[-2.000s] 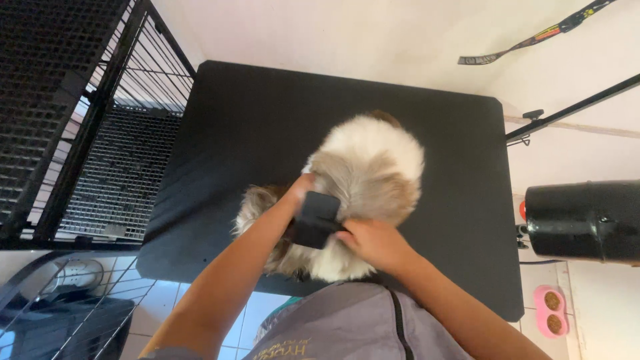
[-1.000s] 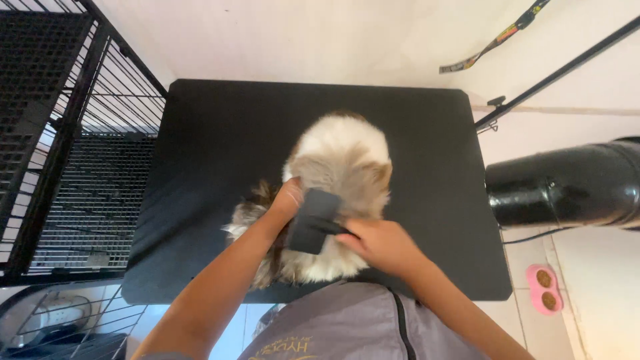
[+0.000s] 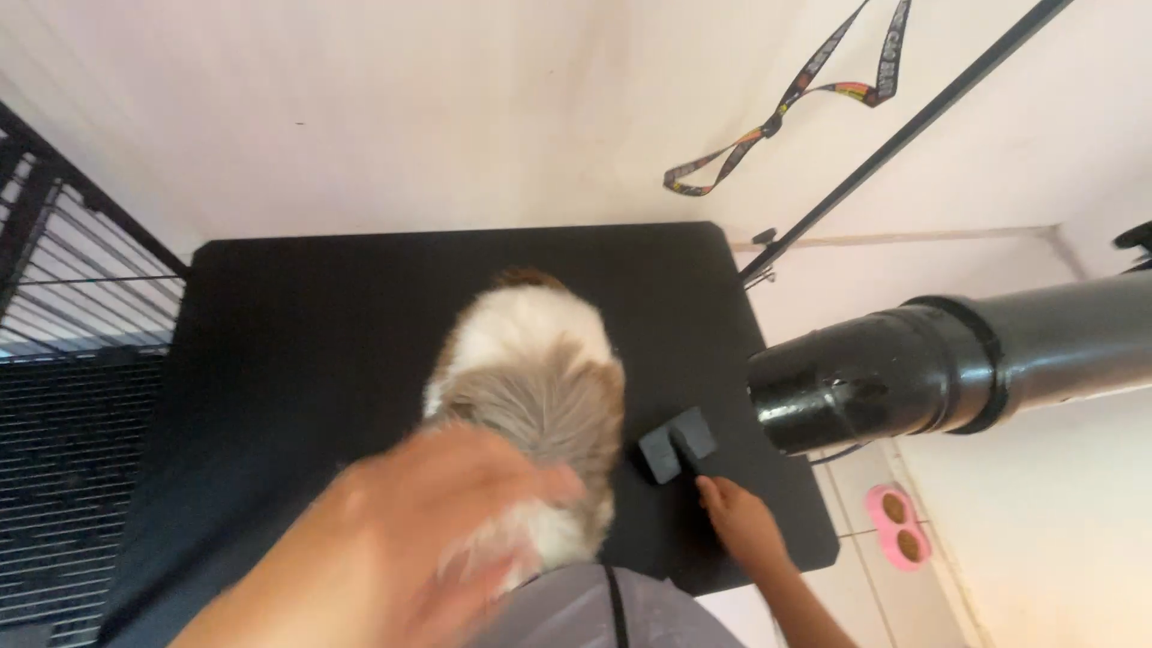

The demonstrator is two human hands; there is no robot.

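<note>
A long-haired dog (image 3: 540, 396) with white, grey and brown fur is on the black grooming table (image 3: 297, 333), close against my front. Over its near left side, raised toward the camera and blurred, is my left hand (image 3: 441, 522) with fingers spread and nothing seen in it. Right of the dog, my right hand (image 3: 738, 517) grips the handle of a black slicker brush (image 3: 677, 443). The brush head is over the table with its back facing up, apart from the fur. The dog's head cannot be made out.
A black wire cage (image 3: 72, 486) stands along the left. From the right, a thick black tube (image 3: 882, 373) reaches the table's edge. Behind it rises a grooming arm (image 3: 900, 135), near a patterned strap loop (image 3: 769, 126). A pink double bowl (image 3: 898, 526) is on the floor.
My right hand has moved the brush off the dog to the right. My left hand has come off the fur and up toward the camera. The view has shifted.
</note>
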